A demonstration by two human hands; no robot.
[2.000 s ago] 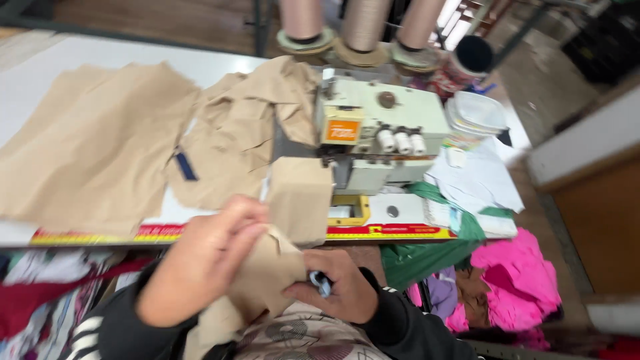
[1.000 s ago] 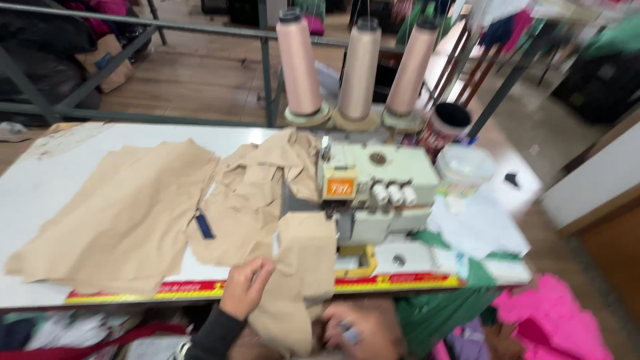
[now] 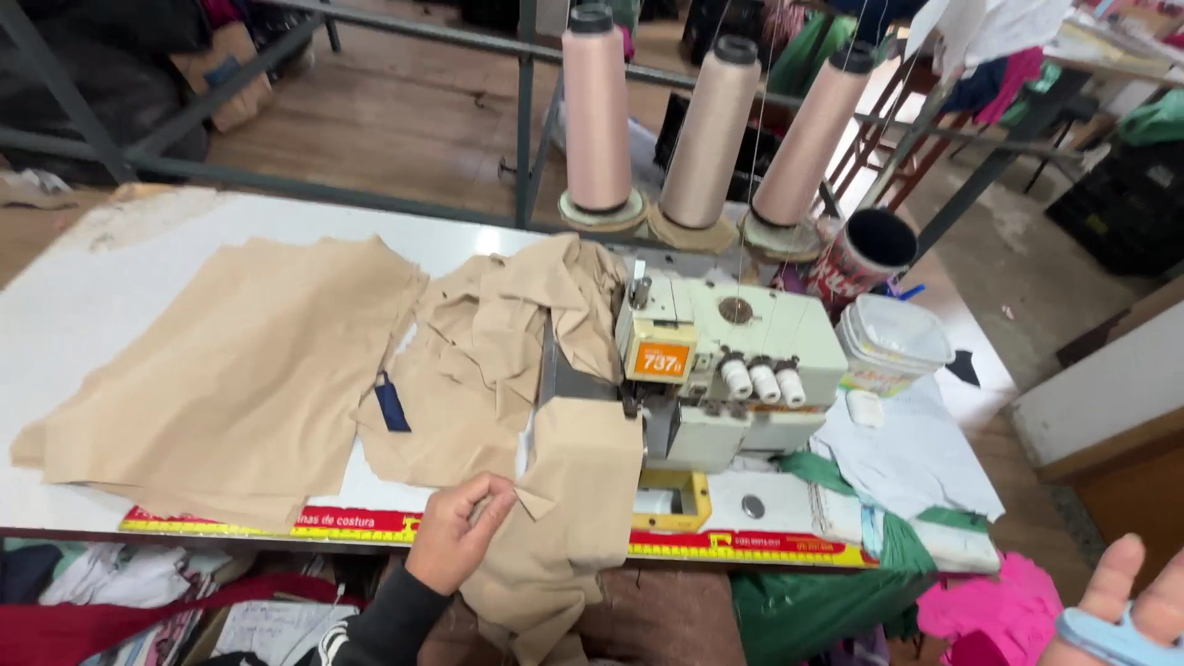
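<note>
My left hand pinches the edge of a beige fabric piece, which lies at the sewing machine's presser area and hangs over the table's front edge. The overlock sewing machine stands right of that piece. At the lower right frame edge, my right hand is partly cut off, fingers spread, with a light-blue handle, seemingly of thread snips, looped on a finger. Left of the machine lie a crumpled beige fabric with a navy strip and a flat stack of beige panels.
Thread cones stand behind the machine. A printed cup, clear plastic tubs and white cloth are at the right. A ruler tape runs along the table's front edge. Green fabric and pink fabric lie below.
My right hand has moved away to the right from the beige piece it was beside. My left hand still holds that fabric. The view has tilted up since two seconds ago.
</note>
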